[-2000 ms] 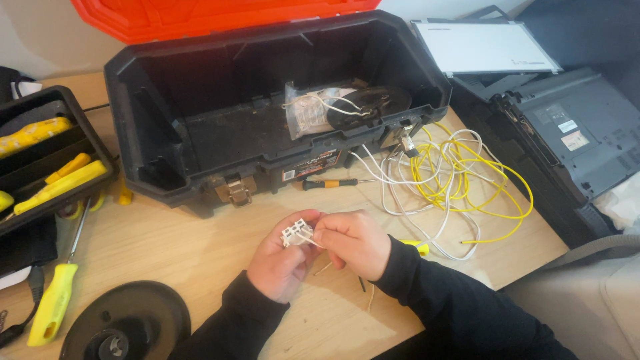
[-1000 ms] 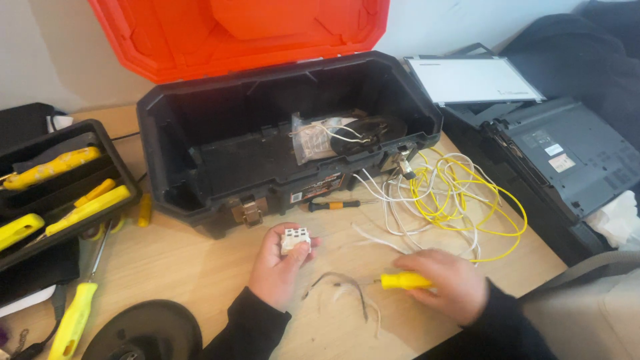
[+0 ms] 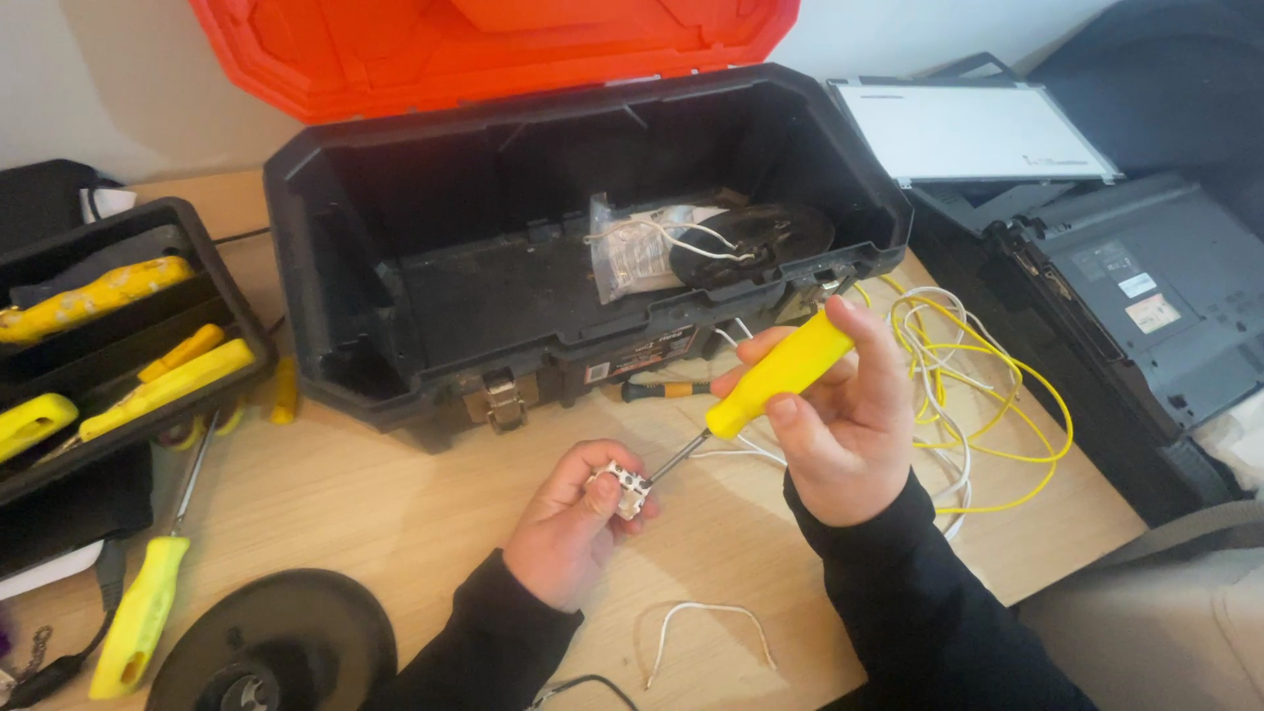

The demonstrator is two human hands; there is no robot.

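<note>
My left hand (image 3: 573, 523) pinches a small white terminal block (image 3: 626, 491) between thumb and fingers, above the light wooden table. A yellow-handled screwdriver (image 3: 780, 375) is in my right hand (image 3: 839, 425), its shaft slanting down to the left. The tip meets the right part of the block; whether it sits in a screw cannot be seen. A short bent white wire (image 3: 713, 606) lies on the table below my hands, with part of a dark cable (image 3: 592, 679) beside my left sleeve.
An open black toolbox (image 3: 474, 365) with a red lid stands behind my hands. Coiled yellow and white wires (image 3: 1062, 415) lie at right, near laptop parts (image 3: 1116, 286). At left are a tool tray (image 3: 262, 351), another yellow screwdriver (image 3: 143, 612) and a black disc (image 3: 286, 632).
My right hand was at the block, then held the yellow screwdriver low over the table at right. It has since brought the screwdriver up and left, tip at the block. My left hand keeps the block.
</note>
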